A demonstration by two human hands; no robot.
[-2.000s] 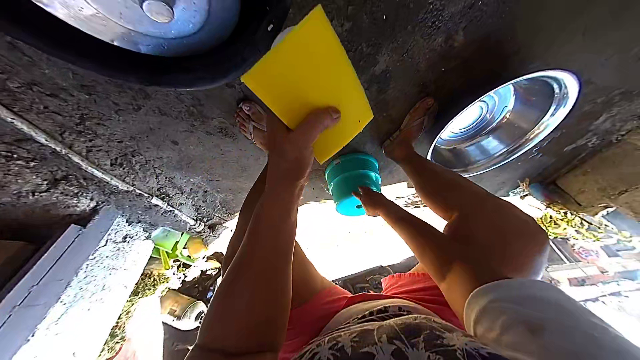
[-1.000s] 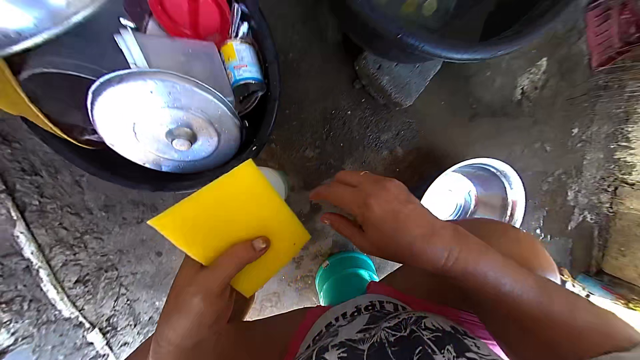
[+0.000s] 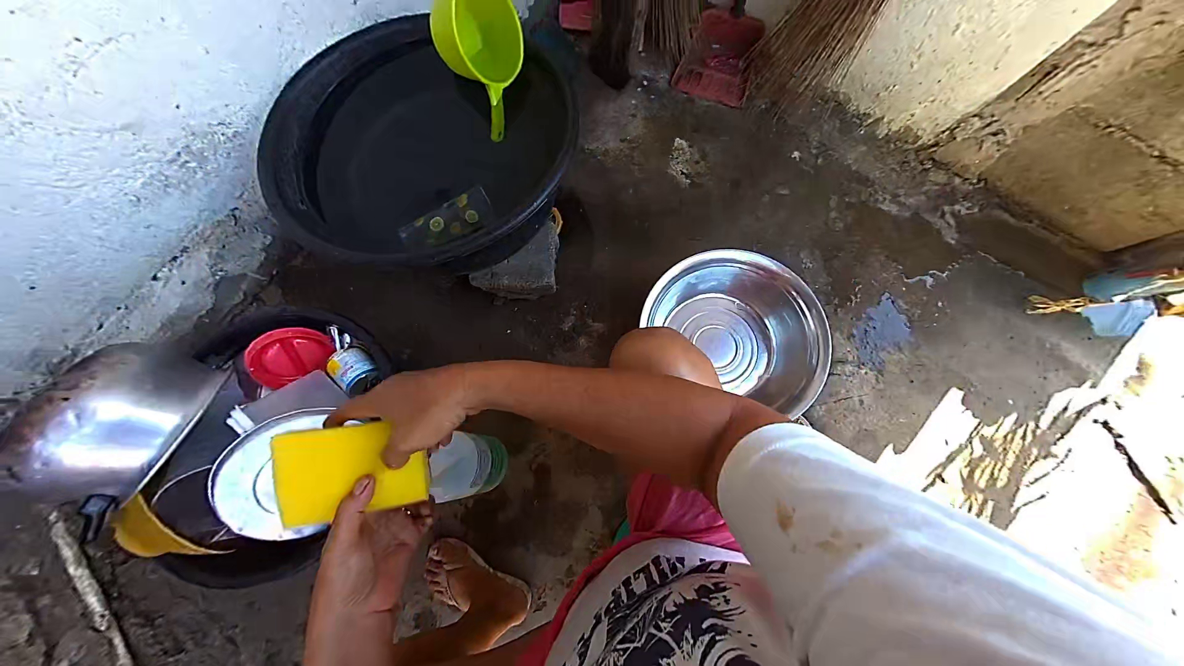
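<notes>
A yellow sponge (image 3: 324, 472), flat and rectangular, is gripped from below by my left hand (image 3: 375, 546), its thumb on the near edge. From above, my right hand (image 3: 407, 416) takes hold of the sponge's right part with its fingers. Beneath it lies an oval metal lid (image 3: 242, 490) on a black basin (image 3: 231, 578) of dishes. That basin also holds a red plastic lid (image 3: 289, 358), a labelled can (image 3: 353, 370) and a large metal pot (image 3: 102, 425). A clear container with a green end (image 3: 472, 467) is beside my right hand, partly hidden.
A large black tub of water (image 3: 277, 185) stands by the wall on a concrete block (image 3: 523, 268), with a green dipper (image 3: 476, 46) at its far rim. A shiny metal basin (image 3: 805, 324) is on the floor at right. Brooms (image 3: 823, 46) and a red dustpan (image 3: 721, 55) are behind.
My right hand has moved from the teal container two seconds ago over to the sponge and now holds it too. The sponge stays in my left hand. The view has shifted strongly.
</notes>
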